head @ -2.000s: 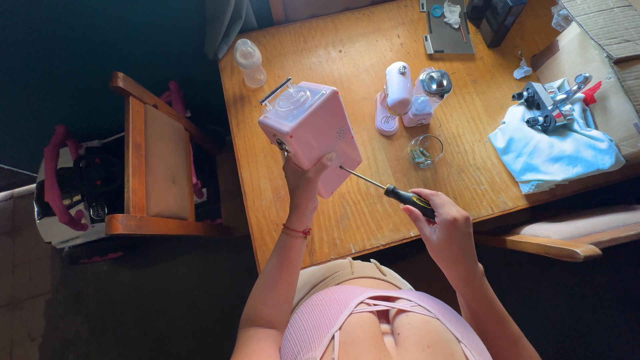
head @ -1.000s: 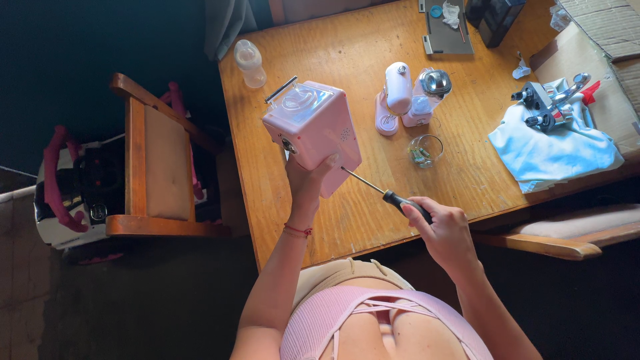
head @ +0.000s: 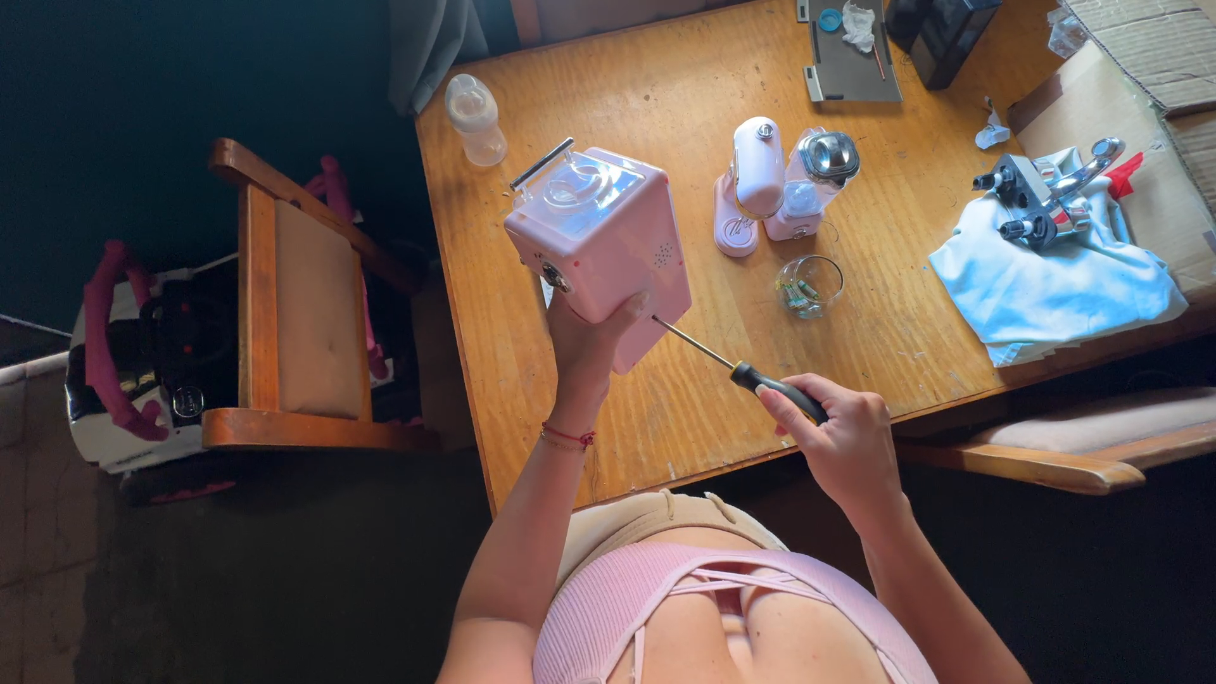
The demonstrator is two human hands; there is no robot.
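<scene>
My left hand (head: pixel 591 347) holds a pink plastic toy appliance (head: pixel 608 256) with a clear lid, tilted above the table. In my right hand (head: pixel 831 427) is a screwdriver (head: pixel 779 391) with a black and yellow handle, its tip at a spot on the toy's flat pink face near my left thumb. Whether the tip sits in a screw is too small to tell. A clear round dish (head: pixel 813 287) with small metallic pieces, perhaps screws or batteries, stands to the right. Behind it are a pink toy stand mixer (head: pixel 757 171) and a toy blender (head: pixel 815 180).
The wooden table (head: pixel 617 104) also bears a baby bottle (head: pixel 478 122), a grey panel (head: pixel 855 66), a black box (head: pixel 940 38), and a chrome faucet (head: pixel 1050 195) on a light blue cloth (head: pixel 1064 285) beside cardboard (head: pixel 1149 57). Wooden chairs (head: pixel 256 304) stand at left and right.
The toy has tilted slightly in my left hand. My right hand's fingers have shifted around the screwdriver handle, while the tip remains at the pink face.
</scene>
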